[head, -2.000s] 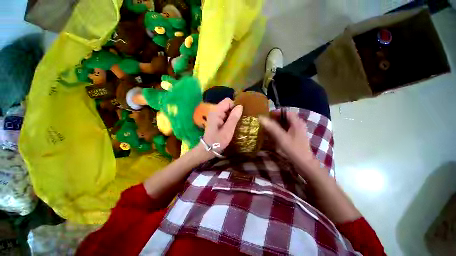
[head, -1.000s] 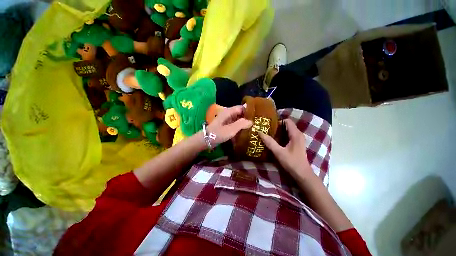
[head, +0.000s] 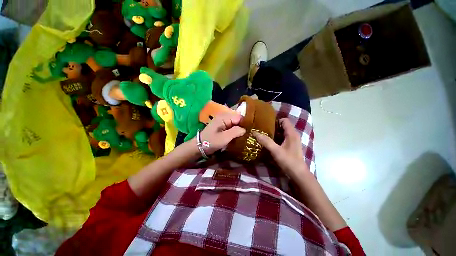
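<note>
The plush money-tree toy lies across my lap. Its green top [head: 189, 97] with a gold dollar sign points left, and its orange trunk [head: 214, 111] runs to the brown pot [head: 260, 120] with gold lettering. My left hand [head: 223, 131] holds the toy where the trunk meets the pot, by a small white patch. My right hand [head: 285, 145] is on the pot's right side, thumb near the lettering and fingers around its far edge. A fine pale thread [head: 270, 92] shows over the dark trouser leg above the pot. A needle cannot be made out.
A yellow sack [head: 50, 155] full of the same toys stands at the left. An open cardboard box [head: 325, 70] with a red-capped item [head: 365, 31] is at the upper right. My shoe [head: 258, 52] is on the tiled floor. A checked apron [head: 230, 210] covers my lap.
The pot has turned in my hands since two seconds ago, and its lettering now slants. My right fingers have shifted along it. The thread over the trouser leg shows more. The whole view has shifted.
</note>
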